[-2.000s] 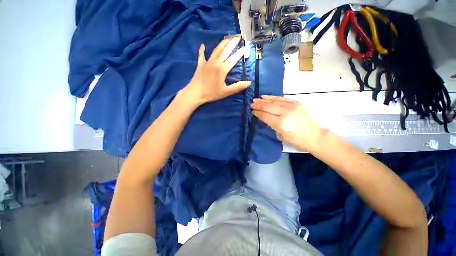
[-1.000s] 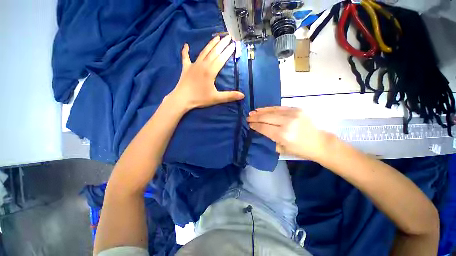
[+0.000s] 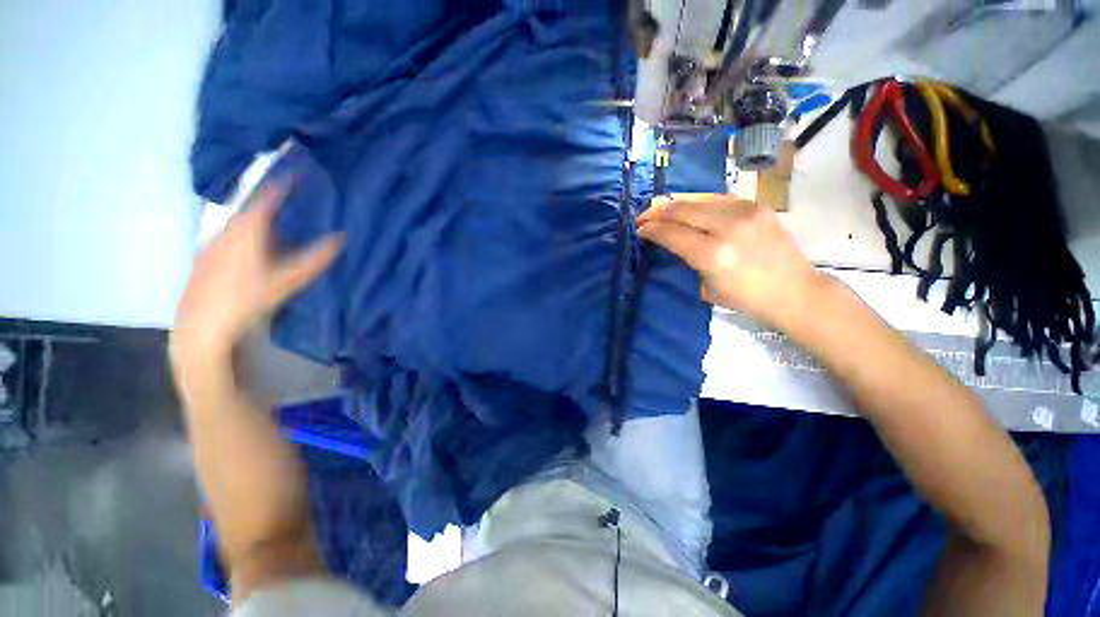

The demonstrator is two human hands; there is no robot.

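A blue garment piece (image 3: 483, 229) lies bunched on the machine table and hangs over its front edge. Two narrow black strips (image 3: 622, 289) run down it from the presser foot area (image 3: 663, 133); the cloth ripples beside them. My right hand (image 3: 724, 247) is just below the foot, fingertips together on the right-hand black strip, which bends there. My left hand (image 3: 247, 271) is blurred at the left edge of the cloth, thumb apart from the fingers; whether it grips cloth cannot be told.
The sewing machine's ribbed knob (image 3: 756, 145) and a tan block (image 3: 776, 181) are right of the foot. A black strip bundle (image 3: 1001, 217) with red and yellow loops (image 3: 871, 145) lies at the right. A ruler (image 3: 917, 350) runs along the front edge. A blue-framed bin (image 3: 320, 428) is below left.
My left hand has left the cloth beside the black strips and moved to the far left edge of the garment. My right hand stays at the strip, nearer the foot. The whole view has shifted.
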